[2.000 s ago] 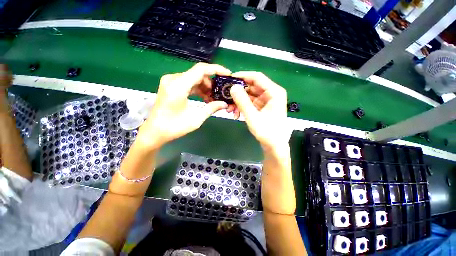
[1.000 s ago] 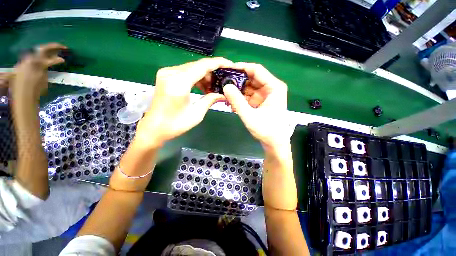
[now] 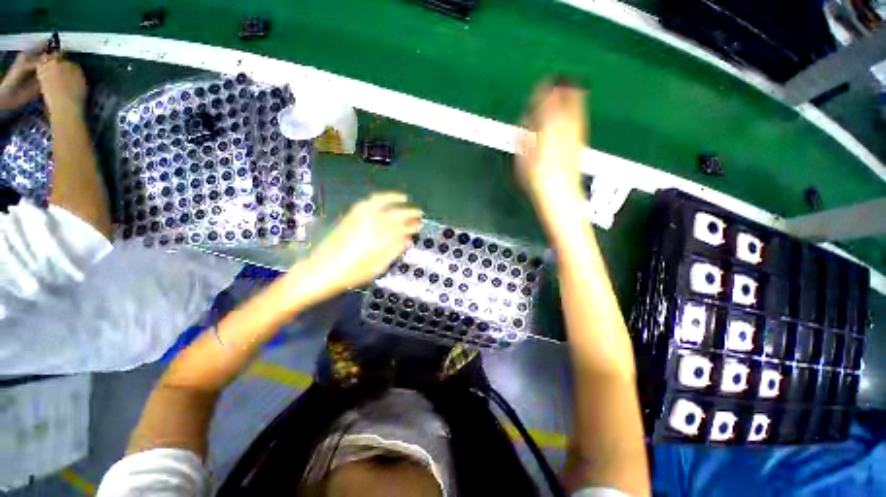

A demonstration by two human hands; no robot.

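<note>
My left hand (image 3: 374,238) is at the upper left corner of the clear blister tray of discs (image 3: 457,281); its fingertips are bent at the tray's edge, and whether they hold a disc cannot be told. My right hand (image 3: 559,121) is blurred, reaching over the near edge of the green conveyor belt (image 3: 447,68). Something dark shows at its fingertips, but the blur hides what it is. A black housing (image 3: 376,151) lies on the bench beyond my left hand.
A second clear tray (image 3: 209,175) lies left, near a white-topped container (image 3: 309,116) and a yellow-brown block (image 3: 335,139). A white piece (image 3: 607,199) lies right of my right arm. A black compartment tray (image 3: 801,320) with white square pieces is at right. A co-worker's hands (image 3: 60,82) are far left.
My hands have moved apart: the left down to the clear tray, the right out over the belt. The housing is no longer between them; one now lies on the bench. The view has shifted.
</note>
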